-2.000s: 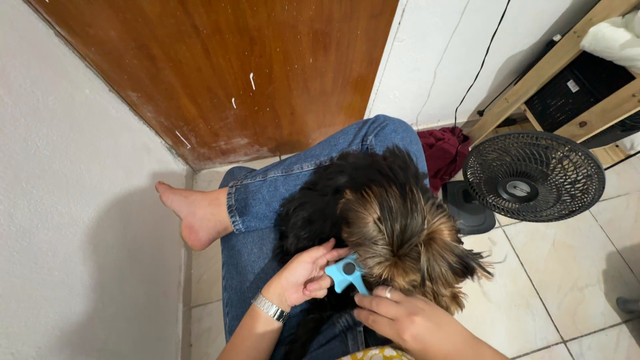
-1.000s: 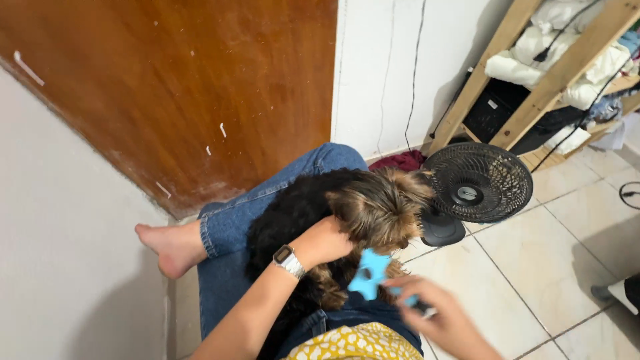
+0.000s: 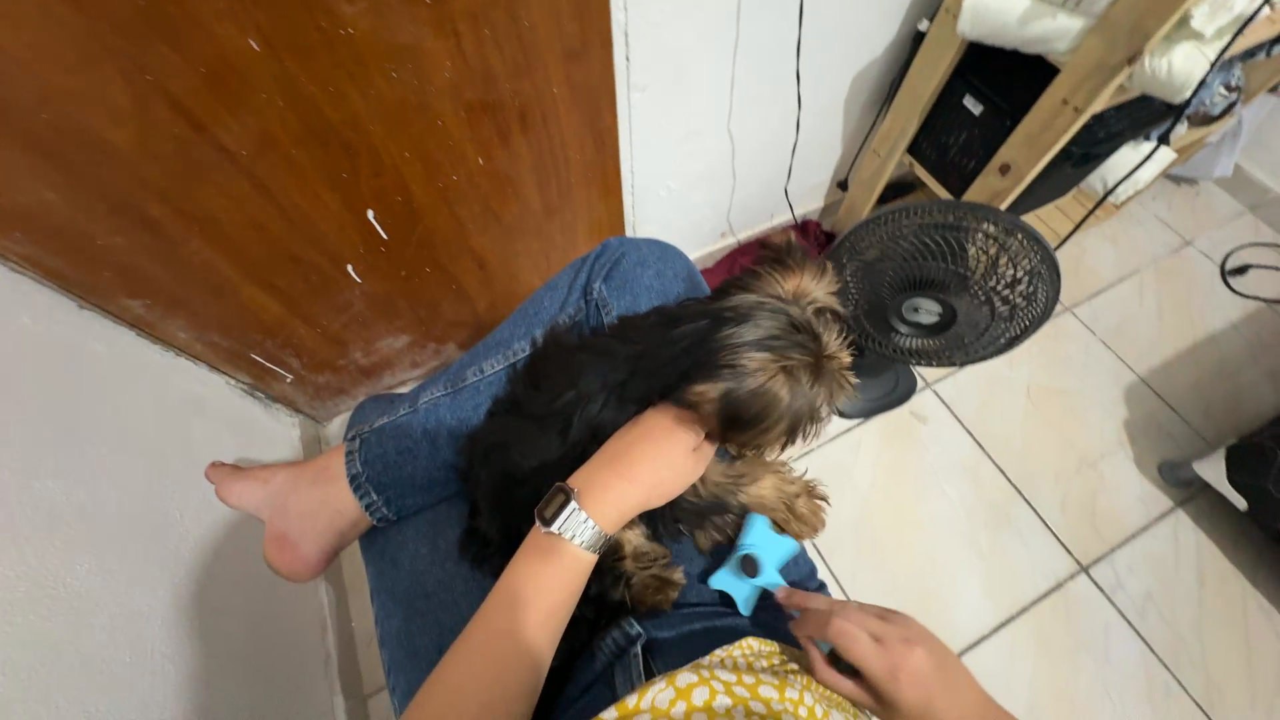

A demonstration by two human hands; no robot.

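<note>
A small black and tan long-haired dog (image 3: 600,390) lies across my lap on blue jeans (image 3: 440,430), its head toward the fan. My left hand (image 3: 650,465), with a metal-band watch on the wrist, is at the dog's neck and chest below its head; its fingertips are hidden in the fur, so its grip cannot be told. A light blue pet brush (image 3: 757,562) with a star-like head and a dark round spot is in my right hand (image 3: 870,645), near the dog's front paws and above my thigh. The brush's bristles do not show.
A black fan (image 3: 945,285) stands on the tiled floor beside my knee. Behind it is a wooden shelf (image 3: 1085,90) with white cloths and a black crate. A brown wooden door (image 3: 330,180) and a white wall (image 3: 100,500) border my left side. A cable loop lies at the right.
My left hand has moved from beside the brush to under the dog's head. My right hand and the brush have moved away from the head fur, down toward the front paws.
</note>
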